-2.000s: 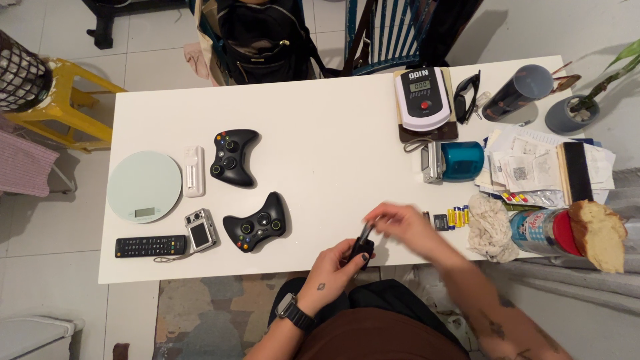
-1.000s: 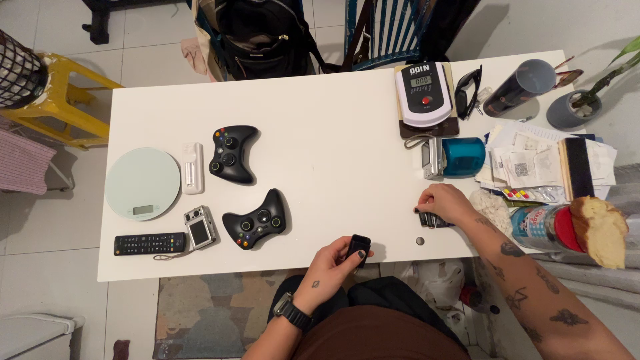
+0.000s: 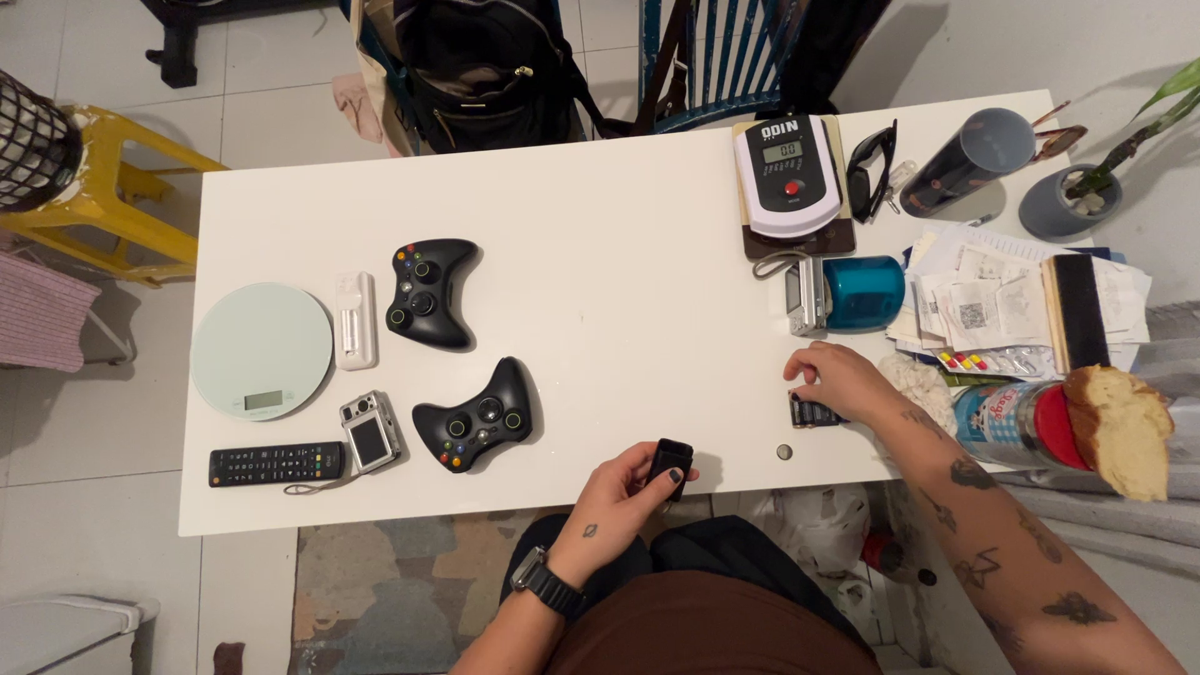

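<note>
My left hand (image 3: 630,502) holds a small black plastic case (image 3: 670,466) at the table's front edge, thumb on top of it. My right hand (image 3: 839,380) is over a group of dark batteries (image 3: 812,410) lying side by side; its fingers are curled just above them, and whether they touch is unclear. A coin cell (image 3: 785,452) lies between the two hands, nearer the right one. Left of my hands lie two black game controllers (image 3: 483,417). Behind my right hand a silver compact camera (image 3: 806,295) stands beside a teal translucent case (image 3: 864,293).
Far left are a round kitchen scale (image 3: 262,349), a white remote (image 3: 355,321), a black remote (image 3: 276,463) and another camera (image 3: 370,432). To the right are an ODIN display unit (image 3: 789,178), sunglasses (image 3: 872,171), a tumbler (image 3: 966,164), papers (image 3: 984,291), crumpled cloth (image 3: 917,389) and a jar with bread (image 3: 1125,427).
My right hand has moved from beside my left hand to the batteries at the right. Several yellow batteries seen there two seconds ago no longer show. My left hand keeps the black case.
</note>
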